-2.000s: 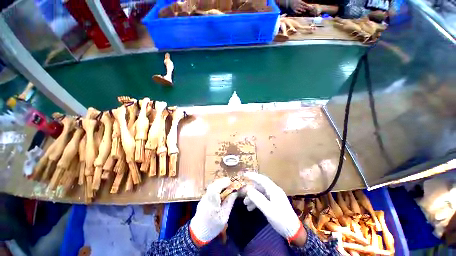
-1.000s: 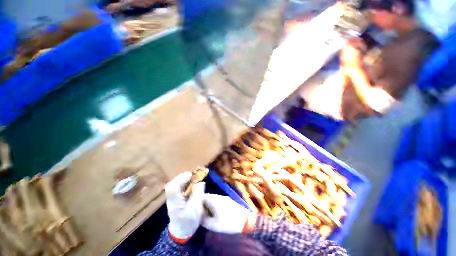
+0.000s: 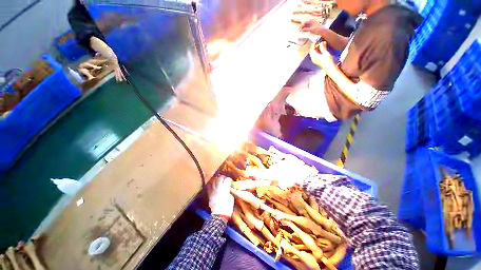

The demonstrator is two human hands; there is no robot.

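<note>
A blue crate [image 3: 337,178] full of long tan wooden pieces [image 3: 298,224] stands at my right. My left hand [image 3: 220,196], in a white glove, is at the crate's left edge beside the pieces; whether it holds one cannot be told. My right hand [image 3: 287,171], also white-gloved, reaches over the pieces in the crate's upper part. It is washed out by glare, so its fingers and any grip are unclear.
The brown bench [image 3: 158,176] bears a whitish oval ring [image 3: 98,246] and a white bottle [image 3: 67,185]. A black cable [image 3: 163,122] crosses it. Wooden blanks [image 3: 23,258] lie lower left. A green belt [image 3: 113,118] runs behind. A person [image 3: 337,100] sits at upper right. Blue crates stand far right.
The view has swung right. My hands were together with a small wooden piece in front of me; now they are apart, both over at the crate. The right arm has stretched out.
</note>
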